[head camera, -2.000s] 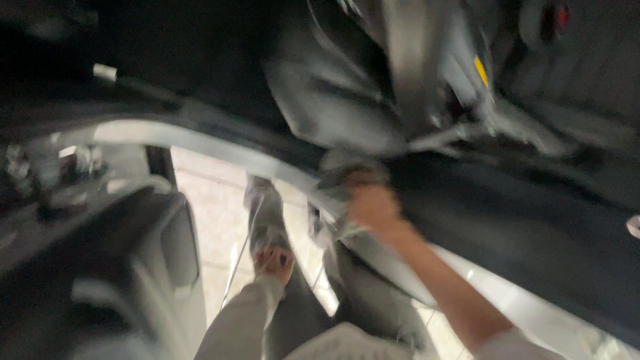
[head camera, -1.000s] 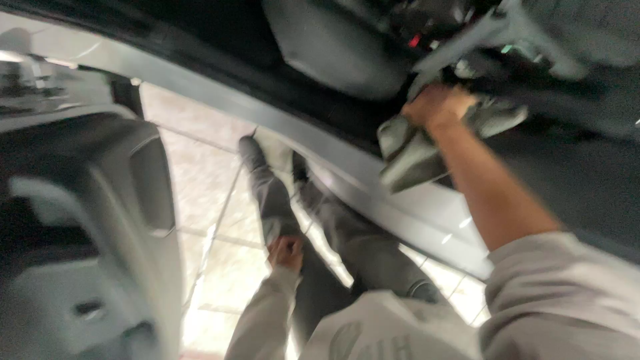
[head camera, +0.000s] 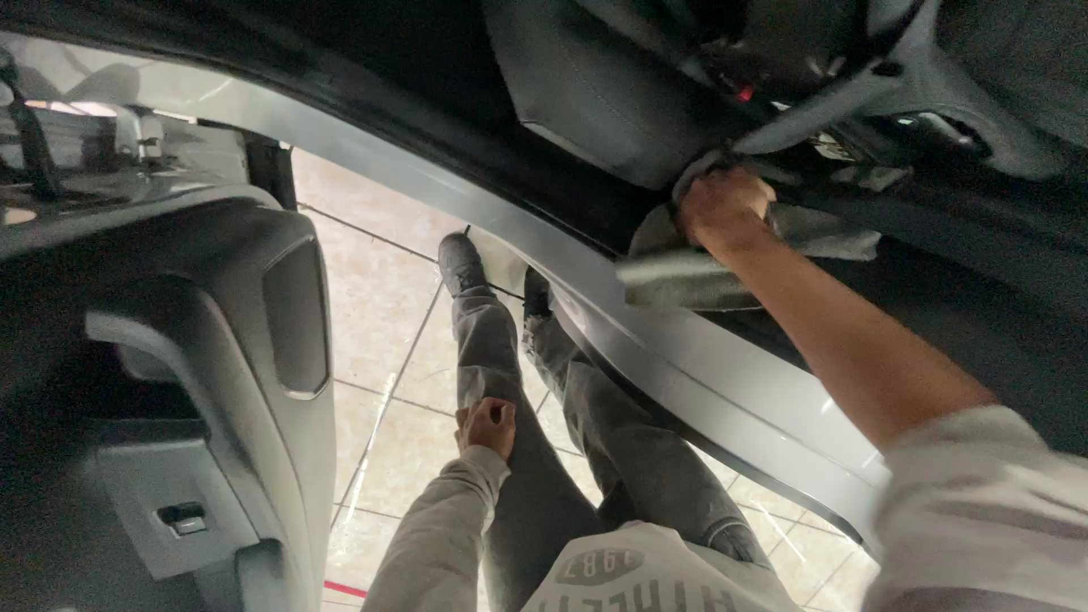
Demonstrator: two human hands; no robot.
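Observation:
My right hand (head camera: 727,212) is closed on a grey-green cloth (head camera: 693,280), whose folds hang to both sides of the fist. It presses near the lower end of a grey part of the car seat or trim (head camera: 816,115), inside the open doorway. The exact surface under the cloth is hidden. Lower down, my left hand (head camera: 487,425) rests on my trouser leg (head camera: 489,340) with its fingers curled; nothing shows in it.
An open car door (head camera: 297,476) with a pull handle and a switch stands at the left. The silver door sill (head camera: 680,340) runs diagonally beside my legs. A dark seat side (head camera: 586,102) is at the top. Tiled floor (head camera: 374,280) shows below.
Between the earlier frames my right hand moved right with the cloth, to the grey trim. Since the last one it stays there, and the cloth's folds have shifted. My left hand remains on the leg.

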